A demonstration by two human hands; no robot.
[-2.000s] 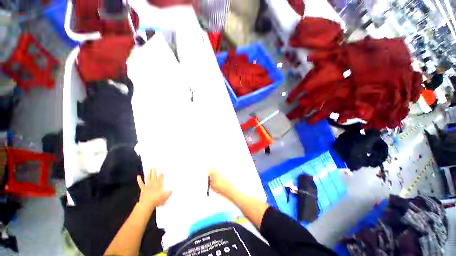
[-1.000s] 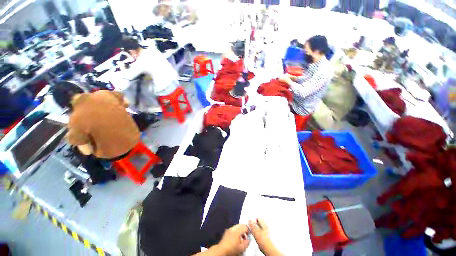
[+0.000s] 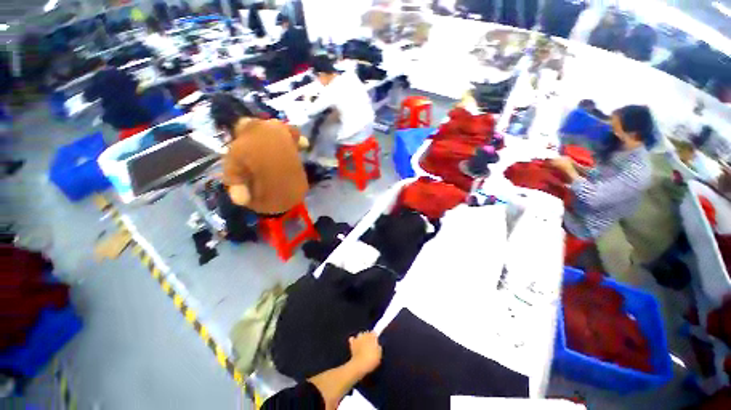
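A flat black garment panel (image 3: 441, 364) lies on the white table (image 3: 473, 248) at the bottom middle. My left hand (image 3: 366, 353) is closed at its left edge, fingers curled on the cloth; fingertips are hidden. A loose black pile (image 3: 325, 320) lies just left of that hand. A white sheet (image 3: 513, 403), possibly the template, shows at the bottom edge, over the panel's near part. My right hand is out of the picture.
Red garments (image 3: 433, 197) lie beyond the black pile. A blue crate of red cloth (image 3: 609, 328) stands right of the table. A person in a striped top (image 3: 617, 180) sits at the far right; a person in brown (image 3: 268, 168) sits left. Floor tape (image 3: 184, 308) runs at left.
The view has turned left. My left hand has moved from beside my right hand to the panel's left edge. More of the panel shows. My right hand has left the picture.
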